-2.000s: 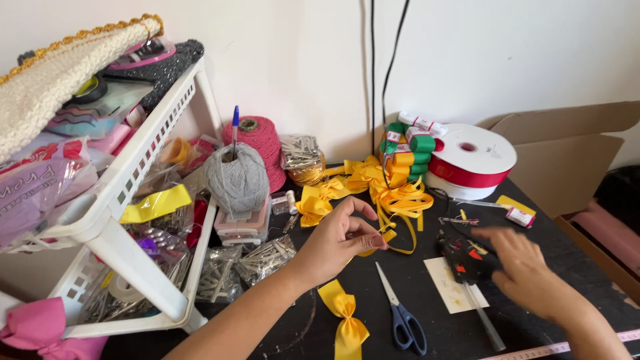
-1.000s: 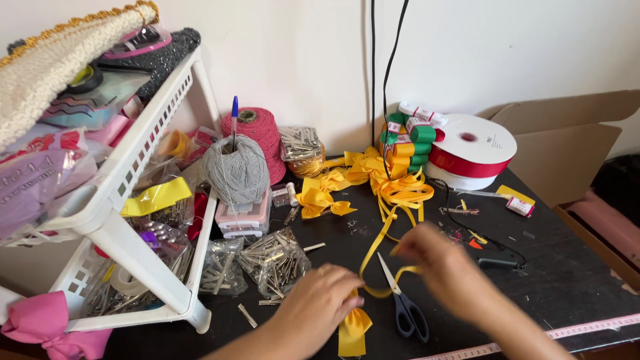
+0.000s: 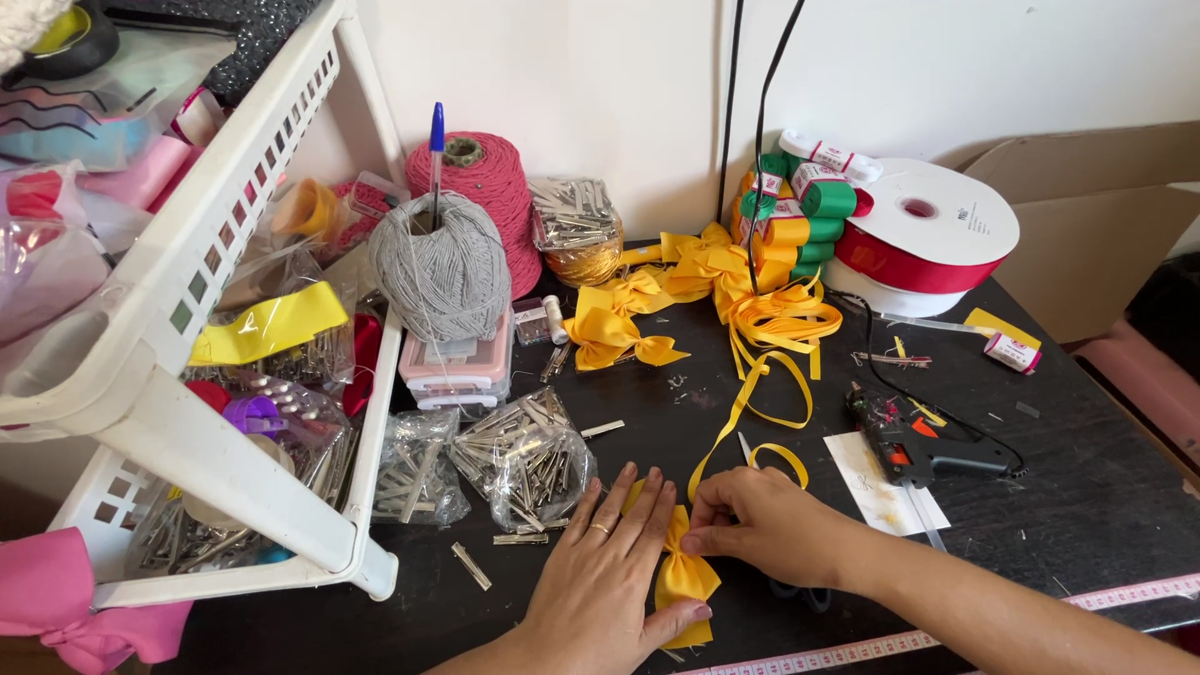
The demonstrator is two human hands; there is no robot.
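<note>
A yellow ribbon bow [image 3: 682,574] lies on the black table, with my left hand [image 3: 609,562] flat across its left side, fingers extended. My right hand [image 3: 769,525] pinches at the bow's middle, thumb and fingertips together; a narrow yellow ribbon [image 3: 717,436] runs from there up to a coil of the same ribbon [image 3: 783,319]. Whether the ribbon end is between those fingertips is partly hidden. Scissors [image 3: 745,450] lie mostly under my right hand, a blade tip and dark handle showing. A black glue gun [image 3: 923,450] rests to the right, beside a stained white card [image 3: 867,487].
A white plastic rack [image 3: 262,487] with bagged supplies stands left. Bags of metal hair clips [image 3: 534,450], grey yarn [image 3: 441,267] and finished yellow bows [image 3: 609,337] sit behind my hands. Ribbon spools [image 3: 923,225] are at the back right; a pink measuring tape [image 3: 844,653] lies along the front edge.
My right hand has moved from over the glue gun to the yellow bow. My left hand, earlier raised with the narrow ribbon, now lies flat on the bow. The view has shifted.
</note>
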